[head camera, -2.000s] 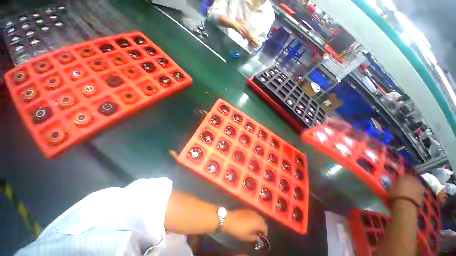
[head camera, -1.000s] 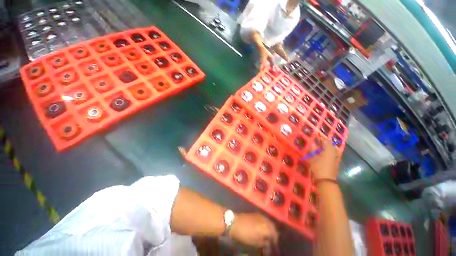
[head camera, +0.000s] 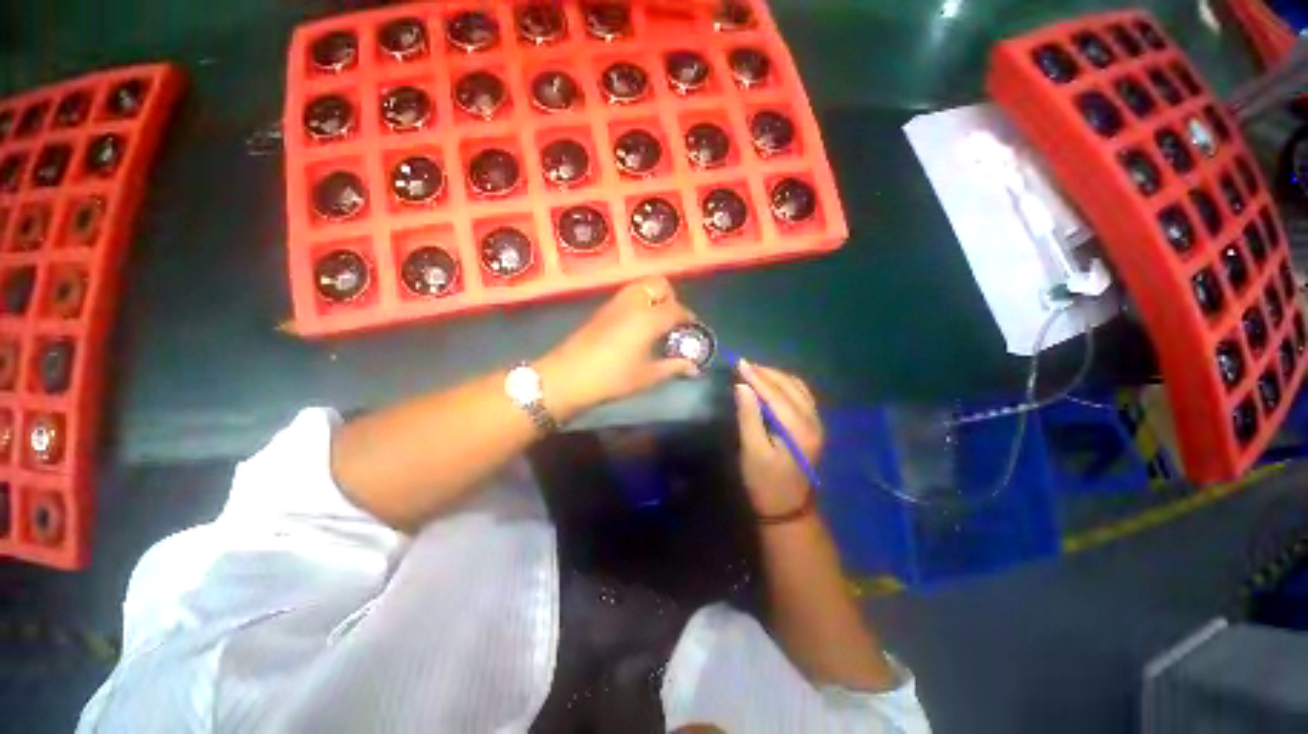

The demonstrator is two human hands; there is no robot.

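My left hand (head camera: 628, 341), with a silver watch on its wrist, holds a round unit (head camera: 690, 346) by its edge near the bench's front edge. The unit is dark with a shiny rim and silver details inside. My right hand (head camera: 778, 423), with a dark wristband, holds a slim blue hand tool (head camera: 775, 425). The tool's upper end is close to the unit's right side; I cannot tell whether they touch. The red-orange main work tray (head camera: 574, 255) lies directly ahead with dark round units in its square pockets.
A red-orange left-hand tray (head camera: 108, 287) holds dark and copper-coloured parts. A tilted right-hand tray (head camera: 1090, 158) holds dark units. Between trays, a white sheet (head camera: 964, 215) bears a clear-white tube (head camera: 1044, 237) with a thin hose. Blue bins (head camera: 961, 502) stand below the bench edge.
The view has swung down and right. My right hand has come back from the far tray beside my left hand. The second red tray no longer shows beyond the work tray.
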